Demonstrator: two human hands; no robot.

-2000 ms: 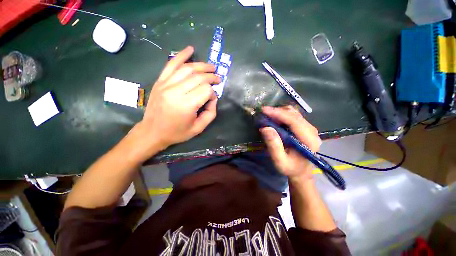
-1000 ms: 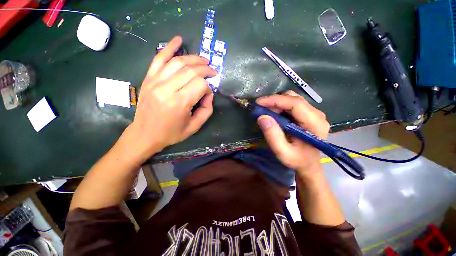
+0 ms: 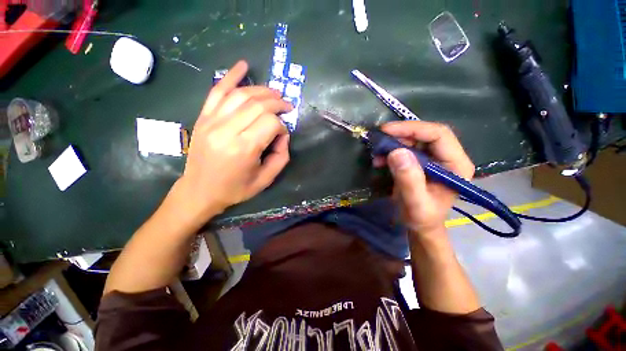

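Observation:
The blue circuit board (image 3: 279, 63) with silver patches lies on the dark green mat. My left hand (image 3: 240, 140) rests over its left side, fingertips touching the board's lower part; whether the fingers grip it is hard to tell. My right hand (image 3: 427, 168) holds the dark blue soldering iron (image 3: 467, 186) like a pen. The iron's metal tip points up and left, a short way right of the board and apart from it. A small dark part (image 3: 220, 75) shows partly behind my left index finger.
Tweezers (image 3: 384, 94) lie right of the board, a clear window (image 3: 449, 37) beyond. A black screwdriver (image 3: 546, 110) and blue box (image 3: 599, 58) are at right. A screen module (image 3: 159, 137), white square (image 3: 67, 168), white pad (image 3: 132, 60) and clear cup (image 3: 31, 129) are at left.
The soldering iron's tip first moved left to the board's lower end, then back right, away from it. My left hand stays at the board. The camera view has shifted.

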